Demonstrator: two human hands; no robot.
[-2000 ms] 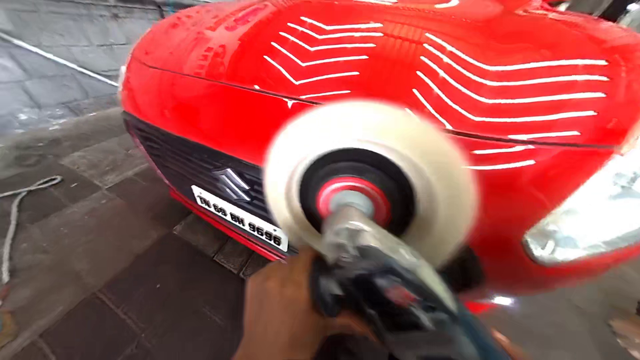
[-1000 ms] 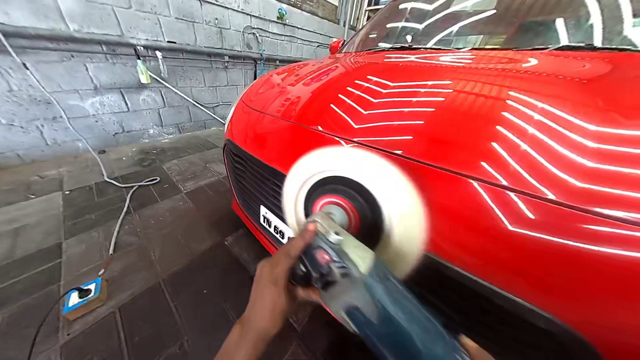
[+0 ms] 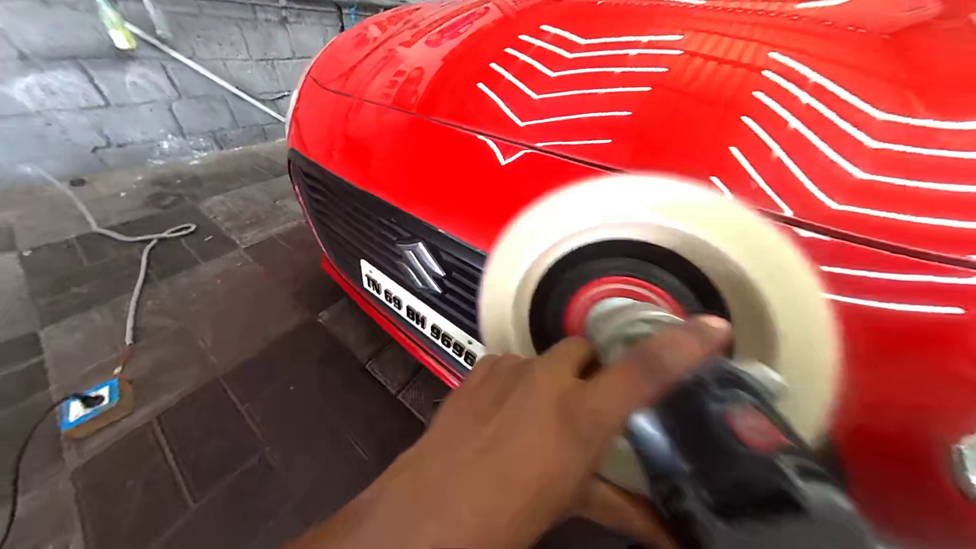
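A rotary polisher (image 3: 732, 435) with a blurred white buffing pad (image 3: 778, 305) faces the front of a red car (image 3: 427, 164). My left hand (image 3: 526, 427) wraps around the polisher's head, with fingers over the metal neck just behind the pad. The pad overlaps the upper front panel beside the black grille (image 3: 343, 206); whether it touches the paint cannot be told. A few fingers show under the tool at the bottom, and whose hand they belong to is unclear. My right hand cannot be made out.
A blue and white socket box (image 3: 91, 404) with a plug and a grey cable (image 3: 137, 290) lies on the tiled floor (image 3: 274, 381) at the left. Behind stands a grey block wall (image 3: 152, 99) with a slanting pipe (image 3: 206, 72). A number plate (image 3: 415, 316) sits below the grille.
The view has swung and come closer to the car front since one second ago. My left hand now reaches farther over the polisher's head, close behind the pad.
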